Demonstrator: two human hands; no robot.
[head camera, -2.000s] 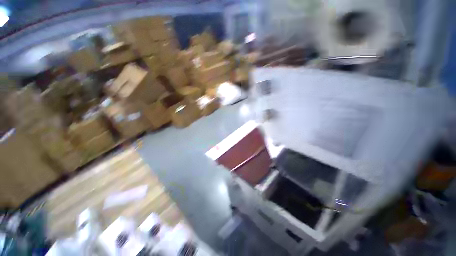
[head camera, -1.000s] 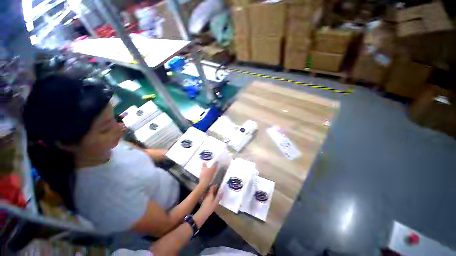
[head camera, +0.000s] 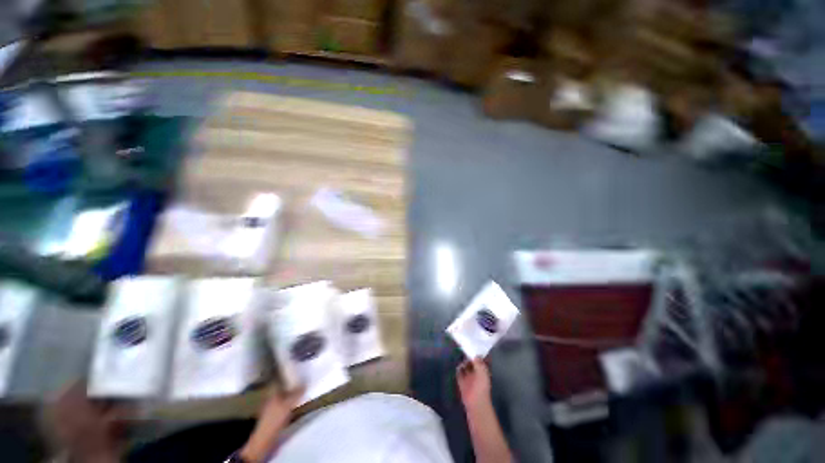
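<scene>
My right hand (head camera: 472, 375) holds a white product box (head camera: 486, 321) by its lower corner, tilted, between the table and the machine. My left hand (head camera: 274, 414) is at the lower edge of another white product box (head camera: 309, 348) on the wood-grain table (head camera: 362, 136), its fingers on the edge, blurred. This box lies close beside a further white box (head camera: 360, 327). Two more white boxes (head camera: 132, 335) (head camera: 213, 336) with dark round pictures stand to the left.
Another person's blurred hand (head camera: 86, 425) is at the lower left. A narrow white box (head camera: 256, 228) and a paper sheet (head camera: 347, 212) lie on the table. The wrapping machine infeed (head camera: 588, 312) has a dark red bed and pale frame (head camera: 692, 312) at right. Brown cartons (head camera: 317, 27) stand behind.
The view has turned right and down from the person at left. My right hand has come into view with a box. My left hand remains by the boxes on the table.
</scene>
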